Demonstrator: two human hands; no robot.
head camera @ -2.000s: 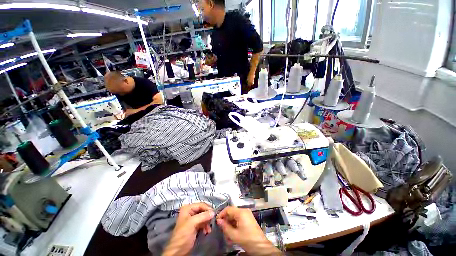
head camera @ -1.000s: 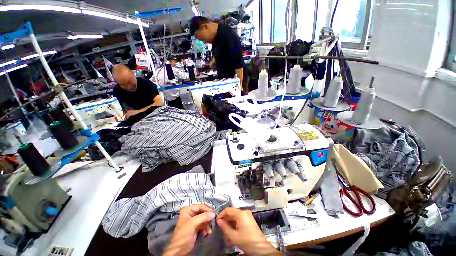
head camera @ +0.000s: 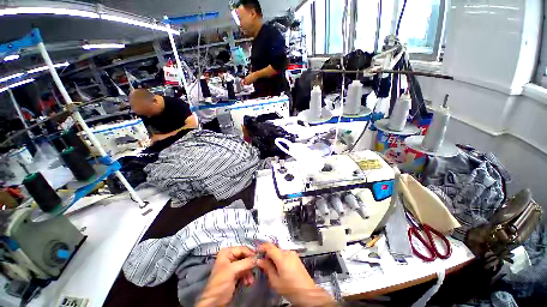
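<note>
A garment piece [head camera: 198, 235] of grey striped fabric joined to plain darker grey cloth lies left of the overlock machine and under my hands. My left hand [head camera: 230, 270] and my right hand [head camera: 286, 270] are bare and close together at the bottom centre, in front of the machine. The fingertips of both hands pinch a small edge of the grey garment between them. Any thread or tool between the fingers is too small to tell. The white overlock machine [head camera: 336, 180] with blue trim stands just beyond my right hand.
Red-handled scissors [head camera: 429, 241] and a cream piece [head camera: 427, 201] lie right of the machine. A striped bundle [head camera: 204, 165] lies beyond the work. Thread cones [head camera: 352, 97] stand behind the machine. A second machine [head camera: 45, 243] is at left. Two people [head camera: 163, 114] [head camera: 264, 51] are in the background.
My fingertips have drawn closer together, and my right hand has shifted slightly left and up on the cloth. The standing person in the background has changed posture and position.
</note>
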